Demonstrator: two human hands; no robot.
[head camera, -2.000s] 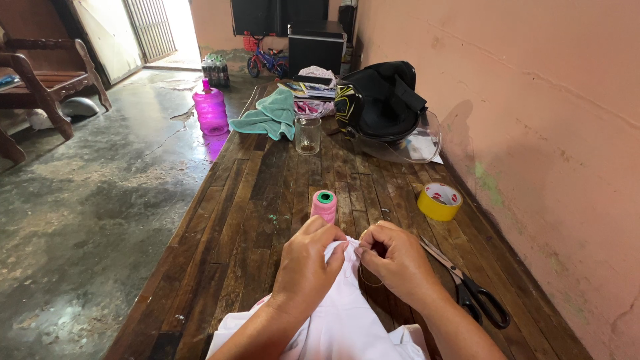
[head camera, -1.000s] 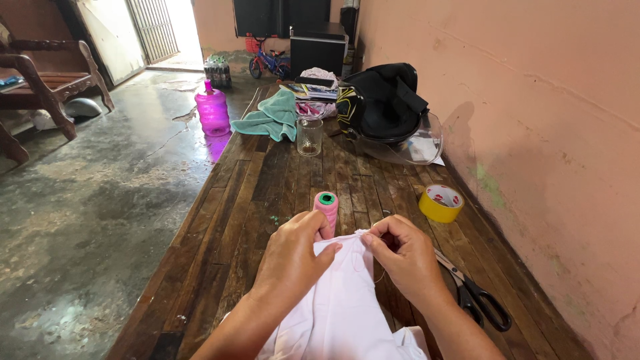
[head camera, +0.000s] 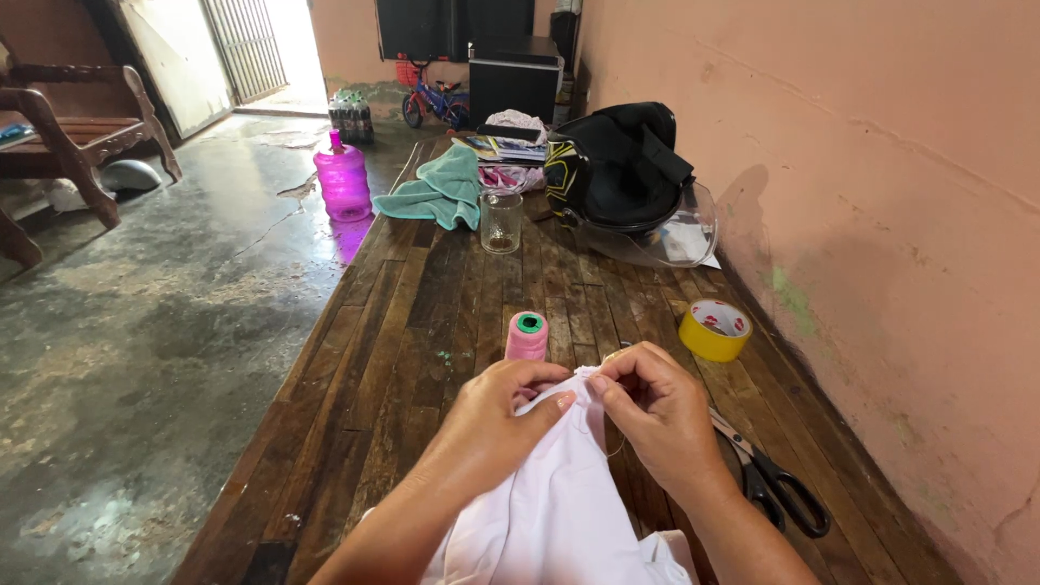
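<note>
A white cloth garment (head camera: 552, 487) hangs toward me from both hands over the wooden table. My left hand (head camera: 508, 422) pinches its upper edge between thumb and fingers. Close beside it, my right hand (head camera: 654, 402) grips the top corner with thumb and index finger; a thin thread loops down below that hand. Whether a needle is in the fingers cannot be made out. A cone of pink thread (head camera: 526, 337) with a green core stands just beyond my left hand. Black-handled scissors (head camera: 772, 479) lie right of my right forearm, partly hidden by it.
A yellow tape roll (head camera: 715, 329) sits near the right wall. Farther back on the wooden table (head camera: 382, 349) are a glass jar (head camera: 501, 223), a teal cloth (head camera: 443, 187), a black helmet (head camera: 621, 171) with a clear visor, and stacked books. A pink water jug (head camera: 342, 179) stands on the floor.
My hands first drew apart along the cloth's edge, and now they are closer together again. Both keep hold of the garment.
</note>
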